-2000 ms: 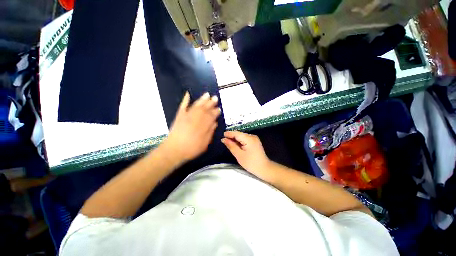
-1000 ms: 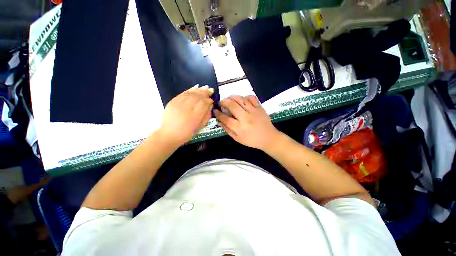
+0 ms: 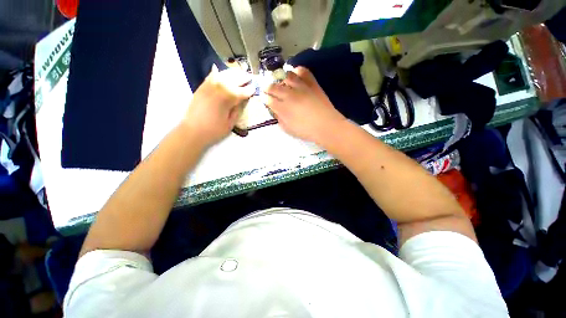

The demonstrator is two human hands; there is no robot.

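A long dark fabric panel [image 3: 189, 49] runs back from the needle area, its near part hidden by my left hand. My left hand [image 3: 217, 99] is at the left of the presser foot, fingertips at the lit needle area. My right hand [image 3: 299, 105] is just right of it, fingertips close to my left ones under the machine head [image 3: 248, 28]. Glare and fingers hide the fabric edge; I cannot tell what the fingertips hold. The small dark pieces [image 3: 347, 81] lie right of my right hand.
Another long dark panel [image 3: 108, 87] lies on the table's left. Black-handled scissors [image 3: 394, 109] and a crumpled dark cloth bundle [image 3: 459, 87] lie at the right. The green-patterned table edge [image 3: 260, 177] runs in front of me. A red-orange bag [image 3: 459, 192] is below the table at right.
Both hands have moved forward from the table's front edge to the needle area. The long panel went forward with them and no longer lies over the near part of the table. The view has shifted slightly.
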